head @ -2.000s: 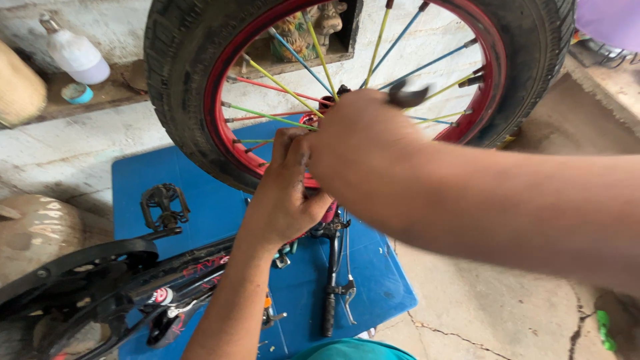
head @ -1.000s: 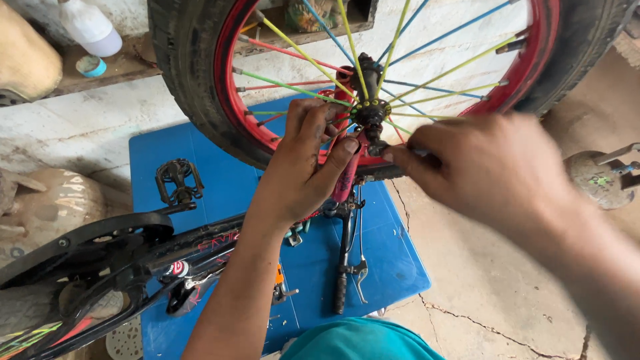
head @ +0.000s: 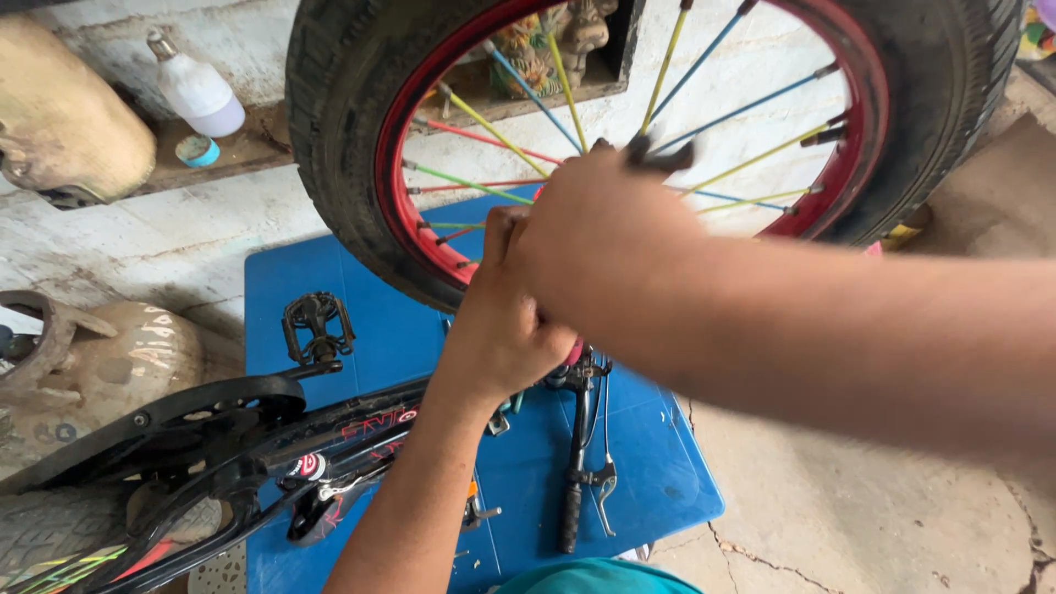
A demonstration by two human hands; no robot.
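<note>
A bicycle wheel with a black tire (head: pixel 346 165), red rim (head: pixel 396 190) and multicolored spokes stands above a blue plastic table. My right hand (head: pixel 610 231) is closed round a dark metal tool (head: pixel 660 157), probably a wrench, whose blurred end shows beside the hub area. Below and left of it, my left hand (head: pixel 520 305) is at the fork near the hub; the right hand partly covers it, so its exact hold is hidden. The black bicycle frame (head: pixel 371 421) lies across the table, with the handlebar grip (head: pixel 569 520) and brake lever (head: pixel 606 487) pointing toward me.
The blue table (head: pixel 660 462) is under the bicycle, whose pedal (head: pixel 316 328) sticks up at the left. A gas cylinder (head: pixel 124 355) stands left of the table. A shelf (head: pixel 256 148) on the wall holds a light bulb (head: pixel 198 87) and a small blue-rimmed cap (head: pixel 197 150).
My right hand has moved from the right side of the hub to up over it, covering the hub and part of my left hand. The left hand stays near the fork.
</note>
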